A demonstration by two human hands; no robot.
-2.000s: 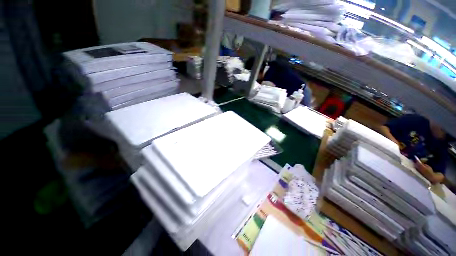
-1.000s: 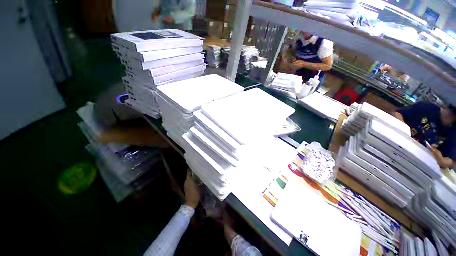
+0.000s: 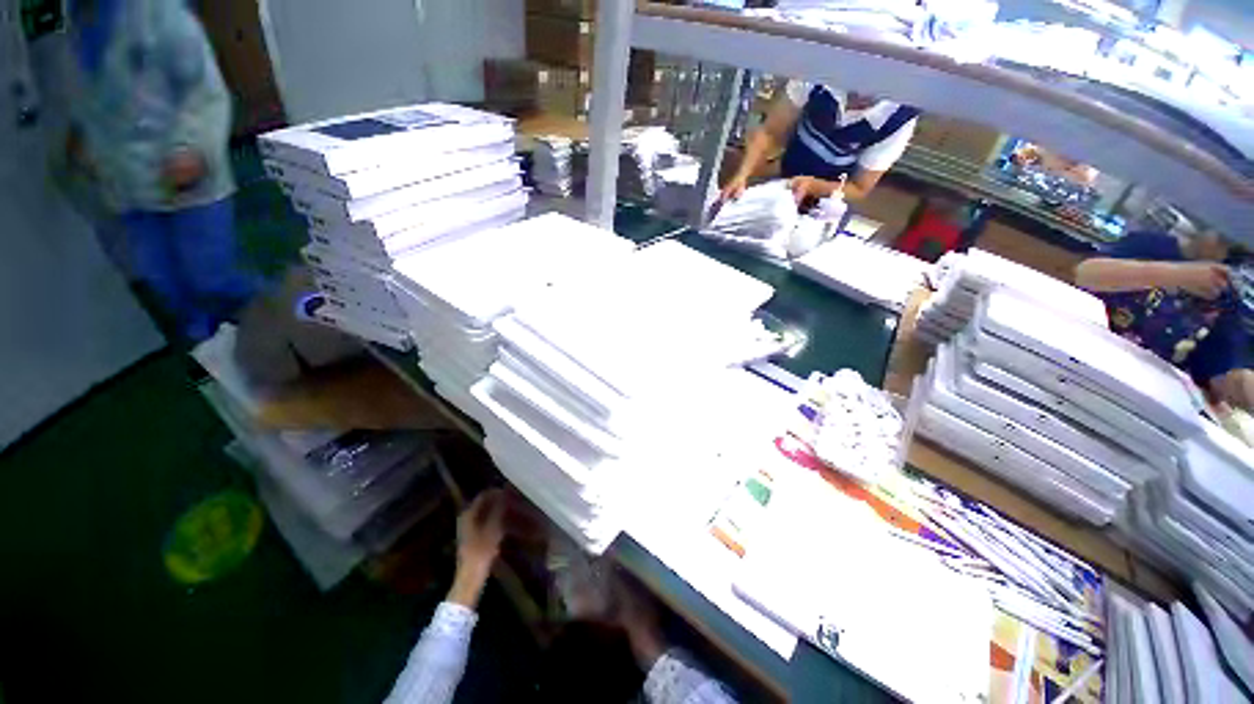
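Note:
My left hand (image 3: pixel 481 530) is low at the bench's front edge, below the white housing stack. My right hand (image 3: pixel 626 605) is beside it, dark and blurred, near a crinkled clear plastic bag (image 3: pixel 580 585). I cannot tell whether either hand grips anything. A flat white housing (image 3: pixel 866 591) with a small dark dot cluster lies on the printed sheet (image 3: pixel 759 492) to the right of my hands. The tub of small white parts (image 3: pixel 850 424) stands behind it, and thin white sticks (image 3: pixel 983 550) lie in a loose fan.
White housing stacks stand left (image 3: pixel 605 344) and right (image 3: pixel 1052 399). A taller stack (image 3: pixel 399 179) is behind left. A metal-framed shelf (image 3: pixel 880 69) spans above. Bagged items (image 3: pixel 296 481) are low left near a yellow round object (image 3: pixel 212 536). A person (image 3: pixel 151 138) stands far left; others are behind the bench.
The view has shifted slightly since one second ago. My left hand has moved left and a little down. A standing person now shows at far left. Both hands were out of view two seconds ago.

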